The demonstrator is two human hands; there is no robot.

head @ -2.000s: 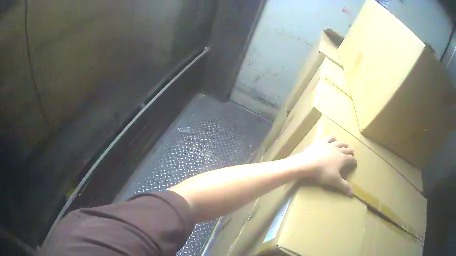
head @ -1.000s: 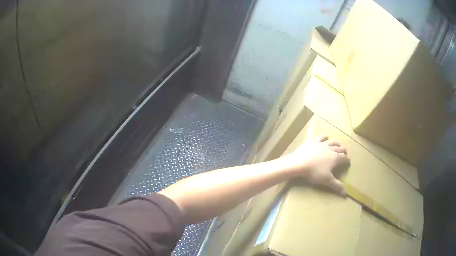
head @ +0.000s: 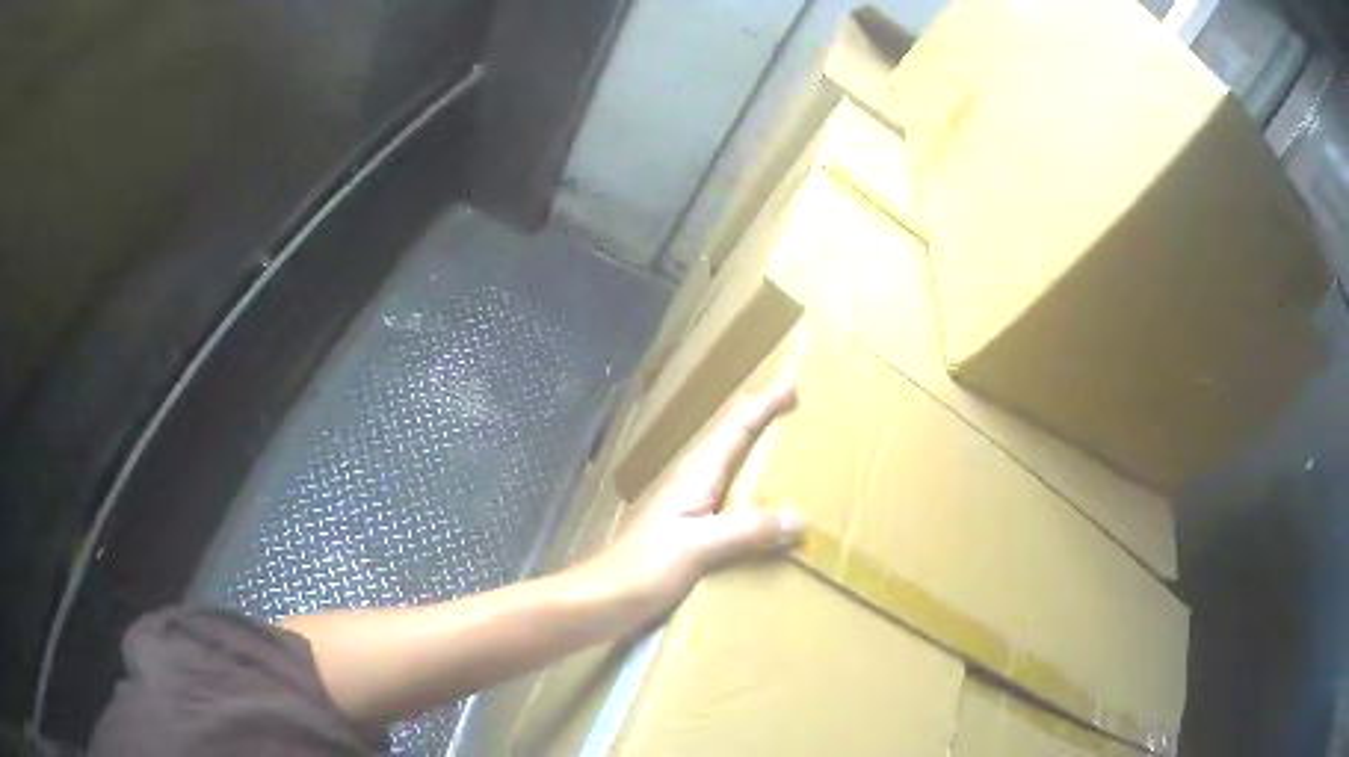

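Observation:
A stack of tan cardboard cartons (head: 888, 459) fills the right half of the view, with yellowish tape (head: 947, 629) along a top seam. A larger tan carton (head: 1065, 192) sits on top of the stack towards the back right. My left hand (head: 710, 510) reaches in from the lower left and rests at the stack's near left top edge. Its thumb lies by the taped seam and one finger points up along the edge; the other fingers are hard to make out. It does not visibly grasp a carton. My right hand is out of the picture.
Diamond-plate floor (head: 429, 429) lies left of the stack. A dark wall with a thin pale rail (head: 266, 266) runs along the left. A pale grey wall panel (head: 666, 119) stands behind. A dark area lies right of the stack.
The view has shifted, so the cartons and floor appear further left. My left hand has slid from the carton tops back to the stack's left edge and turned, its fingers spread differently.

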